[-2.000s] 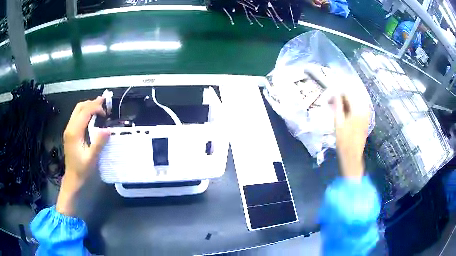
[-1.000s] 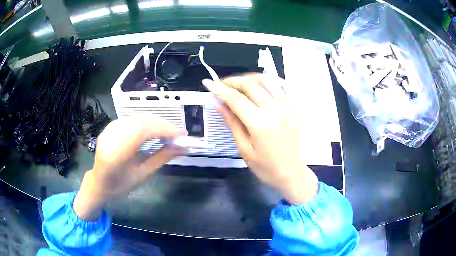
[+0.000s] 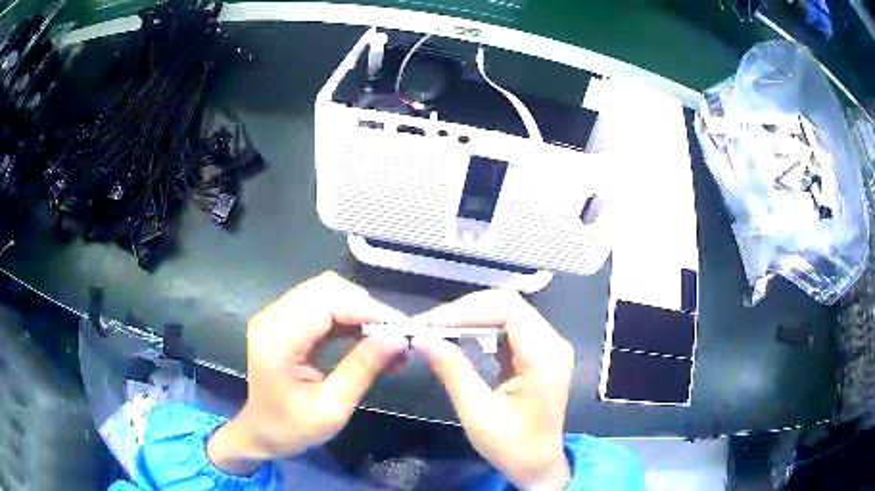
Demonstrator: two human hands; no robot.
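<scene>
My left hand [image 3: 312, 369] and my right hand [image 3: 504, 379] hold a small thin grey-white piece [image 3: 446, 333] between their fingertips, in front of the housing. What the piece is cannot be told; the fingers cover part of it. The white plastic housing [image 3: 403, 187] stands open on the dark mat, ribbed face towards me, untouched. It has a dark rectangular opening or patch at mid-face and a pale U-shaped handle [image 3: 432, 271] below. A white flat cable [image 3: 508, 96] and a round dark part [image 3: 423, 79] show inside.
A pile of black cables [image 3: 144, 125] lies left. A white backing sheet [image 3: 652, 211] with black pads [image 3: 652, 351] lies right of the housing. Further right is a clear bag of small parts [image 3: 787, 182]. A small bag [image 3: 139, 384] is at lower left. A green conveyor [image 3: 614, 29] runs behind.
Both hands have moved from the housing's face down towards me and now hold the small piece together. The view has shifted, so the housing sits higher in the picture.
</scene>
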